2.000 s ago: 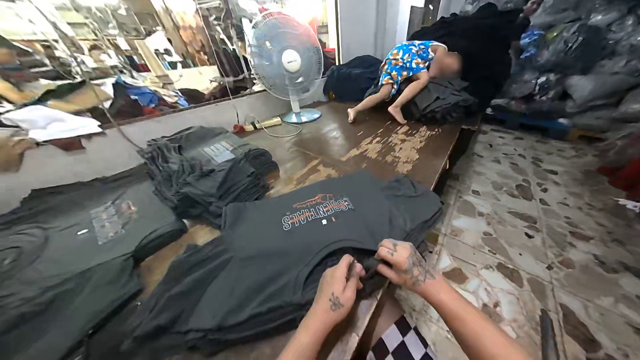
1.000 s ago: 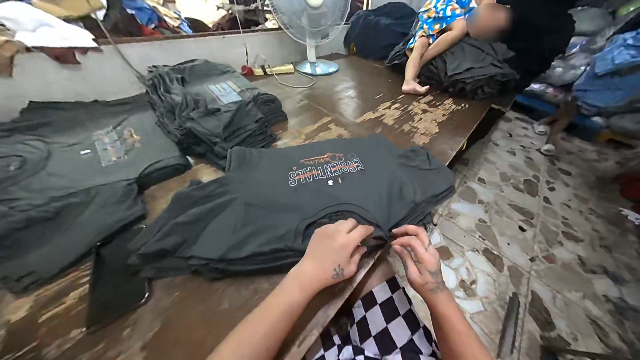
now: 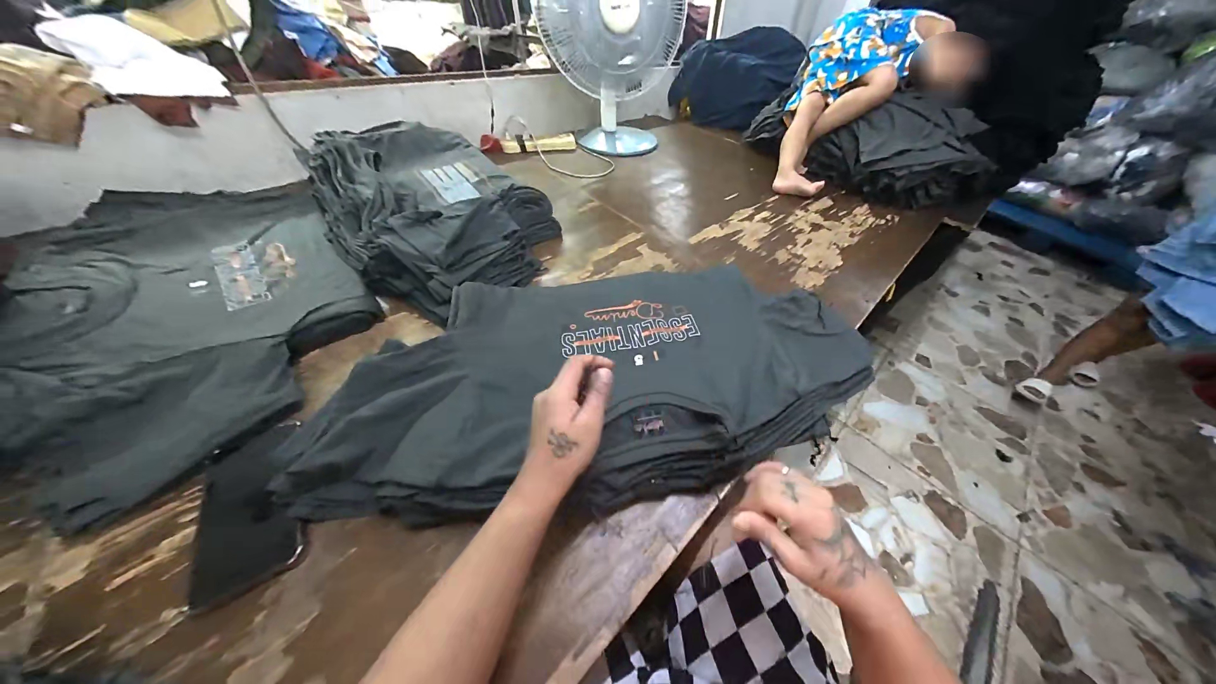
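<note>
A stack of dark grey printed T-shirts [image 3: 532,380] lies on the worn wooden table, with the necklines toward me. My left hand [image 3: 573,413] is over the top shirt, between its chest print and its collar, fingers loosely bent and no cloth visibly gripped. Off the table's edge, just below the stack's near right corner, my right hand [image 3: 803,527] is curled; whether anything small is between its fingers cannot be told. More dark shirts [image 3: 142,285] lie flat at the left, and a folded shirt pile [image 3: 427,199] sits behind.
A pedestal fan [image 3: 617,76] stands at the back beside a power strip [image 3: 540,143]. A person [image 3: 845,85] lies on dark cloth at the table's far end. A dark flat object [image 3: 247,513] lies at near left. Another person's leg [image 3: 1092,351] shows on the right, over the tiled floor.
Both hands have left the shirt collar: the left is now farther in over the top shirt, the right beyond the table edge. A walking person has come into view at the right.
</note>
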